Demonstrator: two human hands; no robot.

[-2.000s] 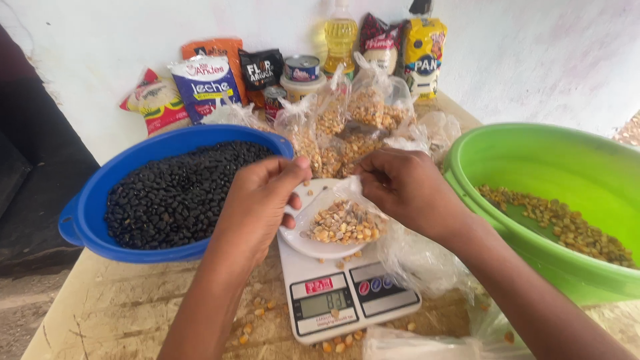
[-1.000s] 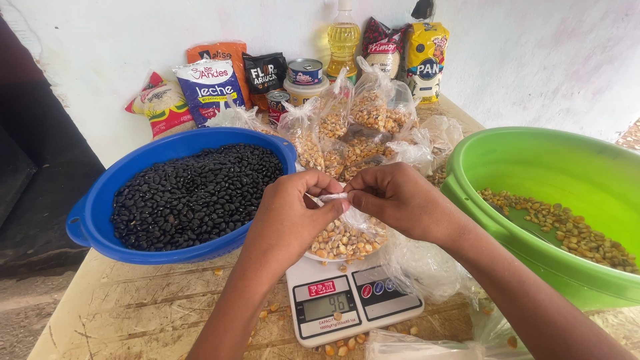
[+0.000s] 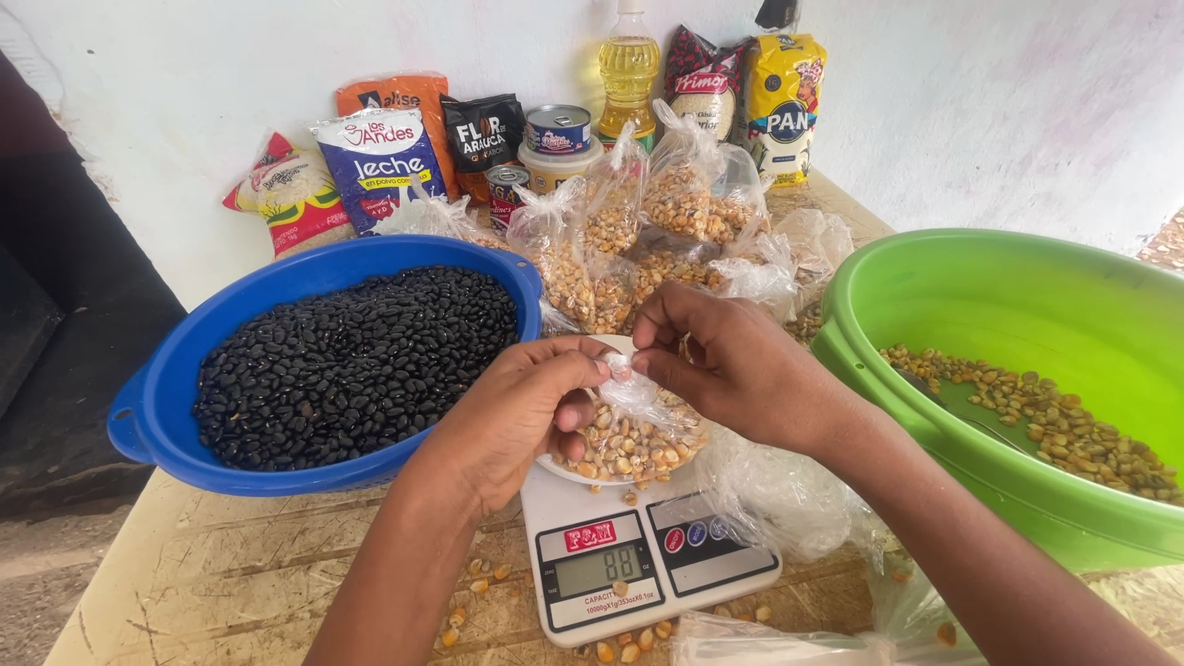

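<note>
A clear plastic bag of corn kernels [image 3: 638, 444] rests on the round white plate of a digital kitchen scale [image 3: 652, 564]. Thumb and forefinger of my left hand [image 3: 523, 407] pinch the gathered neck of this bag from the left. From the right, my right hand [image 3: 731, 365] pinches the same twisted neck, its fingertips close to those of the left. Behind the hands stand several knotted bags of corn [image 3: 684, 194]. Loose kernels [image 3: 634, 643] lie around the scale, and one sits on its front panel.
A blue basin [image 3: 139, 407] of black beans stands left, a green basin [image 3: 1008, 268] with corn kernels right. Empty plastic bags [image 3: 786, 499] lie beside the scale. Along the wall are packaged foods, an oil bottle [image 3: 629, 79] and cans [image 3: 558, 129].
Two seconds ago the hands were apart above the bag; they came together over it, and the bag's top is now gathered into a twisted neck between the fingers.
</note>
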